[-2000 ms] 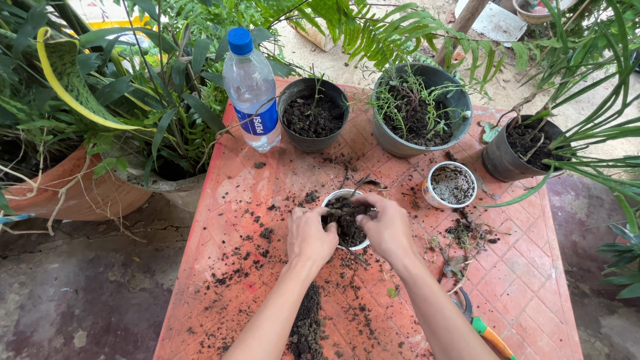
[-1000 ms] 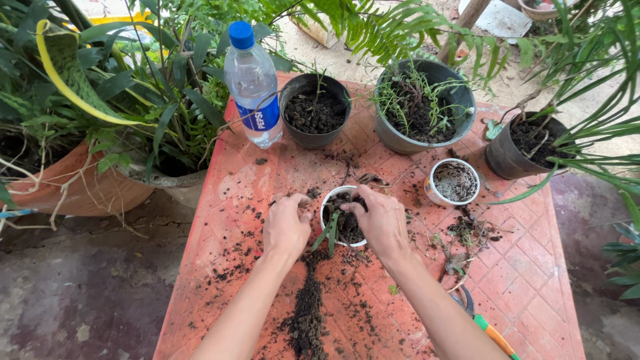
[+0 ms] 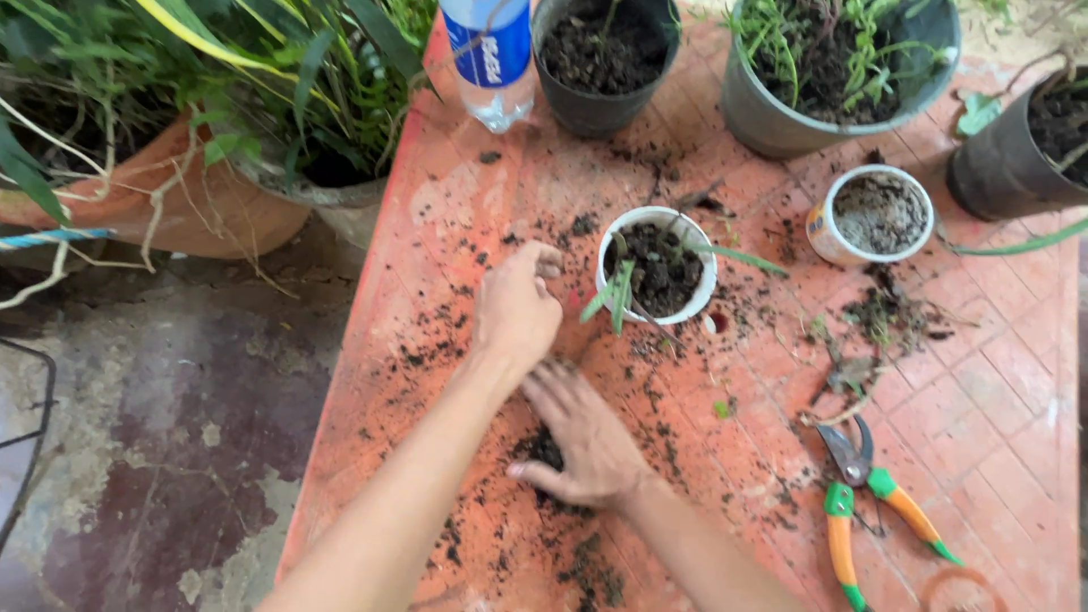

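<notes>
A white plastic cup of soil with narrow-leaved cuttings in it stands upright on the red-orange table. Left of the cup, and apart from it, my left hand hovers with bent fingers and nothing visible in it. My right hand lies palm down over a heap of dark soil, fingers spread and thumb out to the left; the palm side is hidden. Loose soil is scattered around both hands.
Along the back stand a plastic bottle, a small dark pot, a larger grey pot and a tilted dark pot. A second soil-filled cup, uprooted plant debris and pruning shears are at right.
Both hands have left the white cup; my right hand has moved down onto the soil heap. Cuttings now stick out over the cup's rim. The view has moved lower and closer.
</notes>
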